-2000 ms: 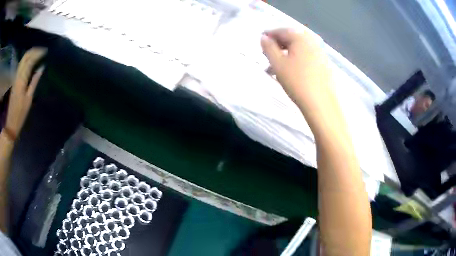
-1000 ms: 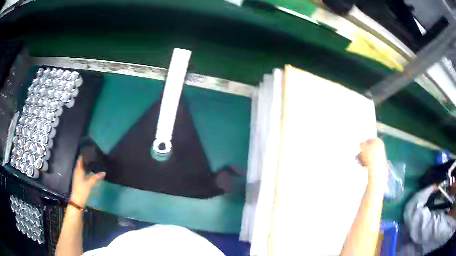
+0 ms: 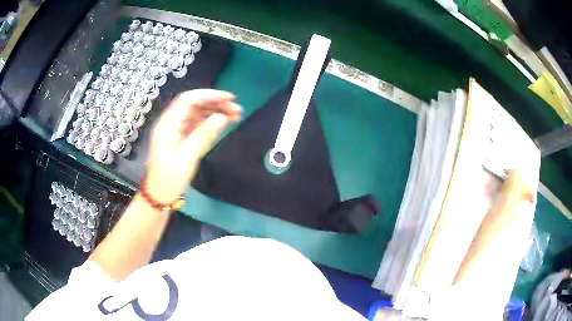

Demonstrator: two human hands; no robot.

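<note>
One white blade (image 3: 303, 94) lies on the black three-cornered jig (image 3: 263, 188), pointing away from me, with its round end over the green ring at the jig's centre. My left hand (image 3: 191, 125) is raised over the jig's left side, fingers curled, blurred; whether it holds anything I cannot tell. My right hand (image 3: 511, 188) is at the right over the stack of white sheets (image 3: 467, 207), blurred, with something small and pale at its fingertips that I cannot make out.
Silver rings (image 3: 125, 88) stand in rows on a black mat at the left. A smaller group of rings (image 3: 74, 216) sits lower left. A clear plastic bag (image 3: 534, 247) and a blue crate edge (image 3: 514, 308) are at the right. A shelf edge with yellow paper (image 3: 552, 97) is upper right.
The view has shifted, so the bench things sit further right. My left hand has left the jig's left arm end and risen. My right hand stays over the sheet stack.
</note>
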